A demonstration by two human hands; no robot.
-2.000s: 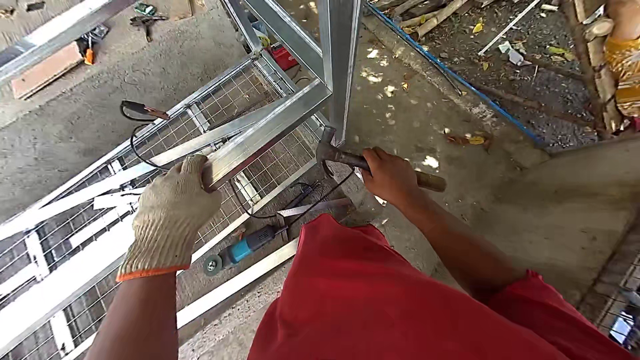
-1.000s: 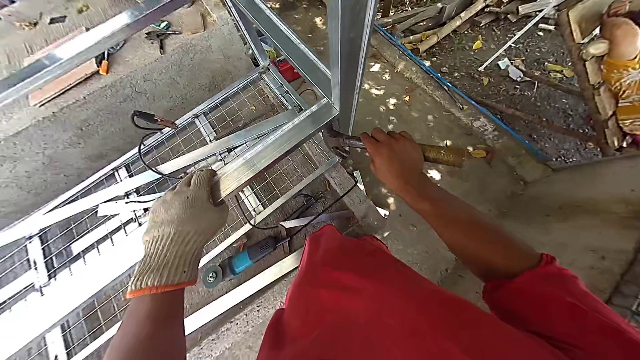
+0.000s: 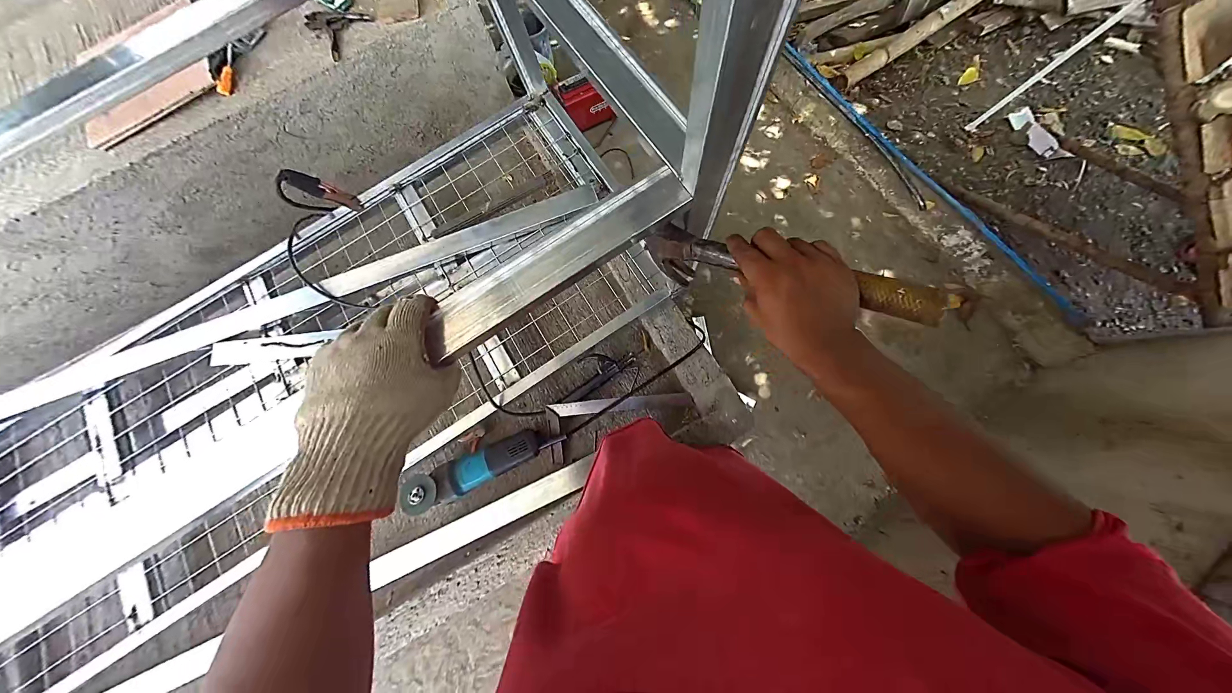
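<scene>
My left hand (image 3: 371, 404), in a knitted work glove with an orange cuff, grips the lower end of a galvanized steel tube (image 3: 568, 252) of a welded frame. Bare, my right hand (image 3: 804, 289) is closed around the handle of a hammer (image 3: 900, 296). The hammer's head (image 3: 671, 248) lies beside the corner where the tube meets an upright steel post (image 3: 731, 96). Under the tube lies a steel frame with wire mesh (image 3: 553, 327), with loose metal strips (image 3: 385, 265) across it. A blue angle grinder (image 3: 472, 470) rests below, near a metal square (image 3: 626, 404).
A welding electrode holder (image 3: 318, 188) with black cable lies on the mesh frame. Behind the post is a red case (image 3: 585, 104). A blue hose (image 3: 924, 173) runs along the concrete edge at right, by wood pieces (image 3: 905, 43). Pliers (image 3: 335, 29) lie at the top left.
The hammer's head has moved from in front of the post to just under the frame's corner, and my right hand has shifted with it. My left hand still holds the tube.
</scene>
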